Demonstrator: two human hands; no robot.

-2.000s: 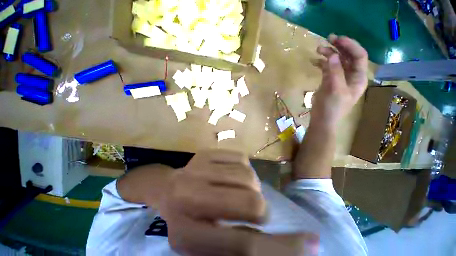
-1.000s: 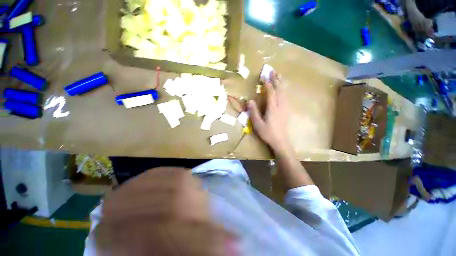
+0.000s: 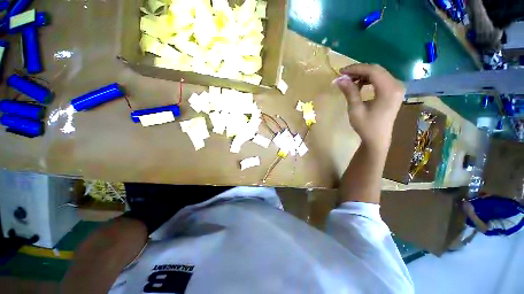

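My right hand [image 3: 376, 95] is raised over the right of the bench, thumb and forefinger pinching a small whitish piece [image 3: 342, 79] with a thin lead; its details are blurred. My left hand is out of the picture; only a blurred part of that arm shows at lower left. Small boards with white pieces and leads [image 3: 285, 142] lie left of my right forearm. Another yellowish-white piece with a lead [image 3: 307, 109] lies above them. Loose pale pads [image 3: 232, 115] lie in front of the pad box [image 3: 201, 77].
A blue cell with a pale strip [image 3: 138, 115] and a plain blue cell [image 3: 97, 96] lie left of the pads. Several more cells [image 3: 33, 50] lie at far left. The board box [image 3: 396, 143] stands at right. The green belt [image 3: 345, 40] runs beyond the bench, with another person's arm at top right.
My right hand has lifted off the boards and moved right and away from me. My left hand has gone out of the picture at the lower left. The view has shifted a little.
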